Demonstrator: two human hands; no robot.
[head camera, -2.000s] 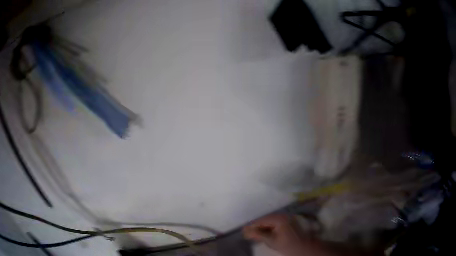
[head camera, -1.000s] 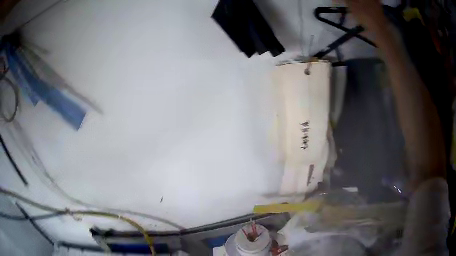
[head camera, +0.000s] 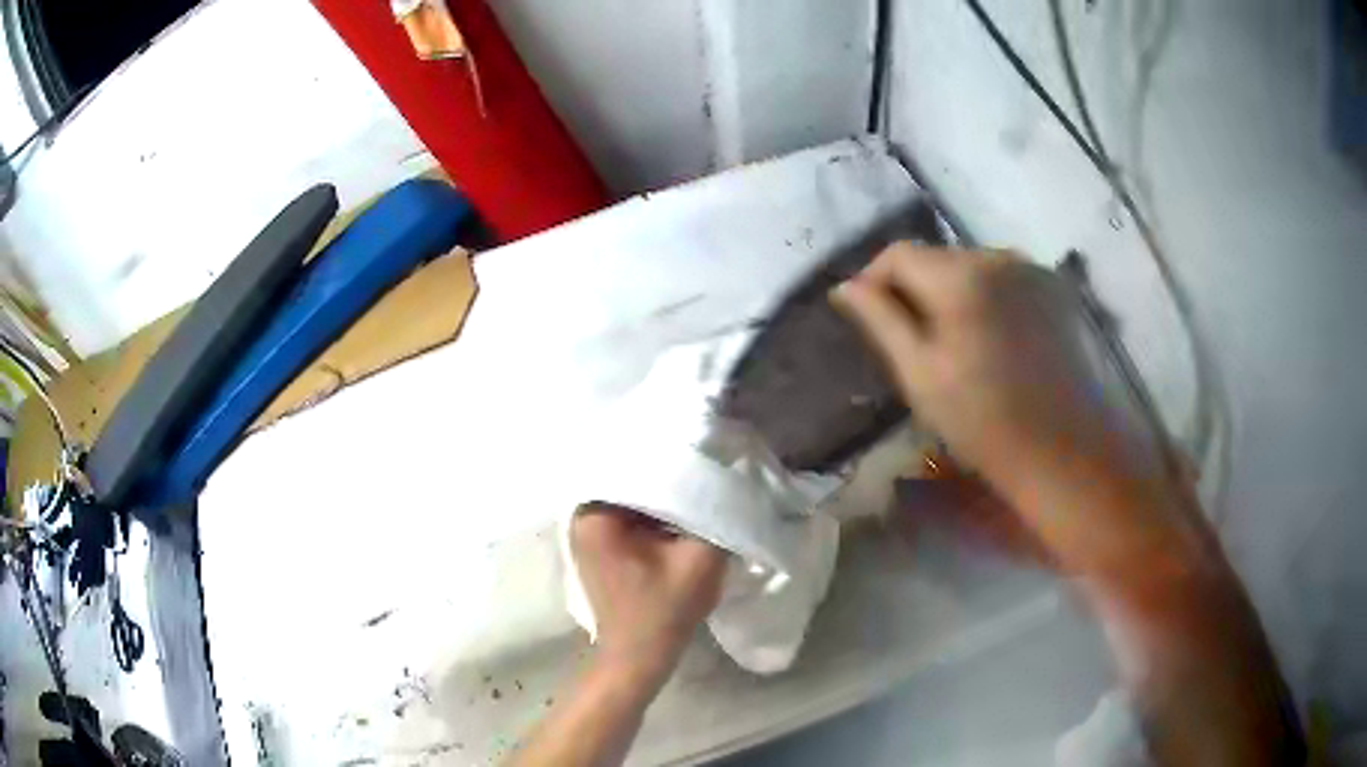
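A crumpled white cloth (head camera: 772, 577) lies on the white-covered, stained table (head camera: 375, 570). My left hand (head camera: 645, 584) grips it, with the fingers partly hidden under a fold. A flat, dark grey-brown piece (head camera: 810, 375) with a curved edge lies just beyond the cloth and touches it; whether it is cloth or a plate I cannot tell. My right hand (head camera: 945, 330) is over its right edge, blurred, with the fingers bent together. Whether it pinches the piece is not clear. A blurred orange-brown thing (head camera: 975, 510) shows below my right wrist.
Long grey (head camera: 225, 337) and blue (head camera: 323, 330) curved pieces lie on brown card (head camera: 427, 322) at the left. A red upright (head camera: 480, 120) stands behind the table. Cables (head camera: 1117, 180) run along the right wall. Black-handled shears (head camera: 128, 637) are at the far left.
The view has turned from the wall with hanging strips and card pattern down to the table. My right hand, raised near the hangers before, is now over the table; my left hand now shows.
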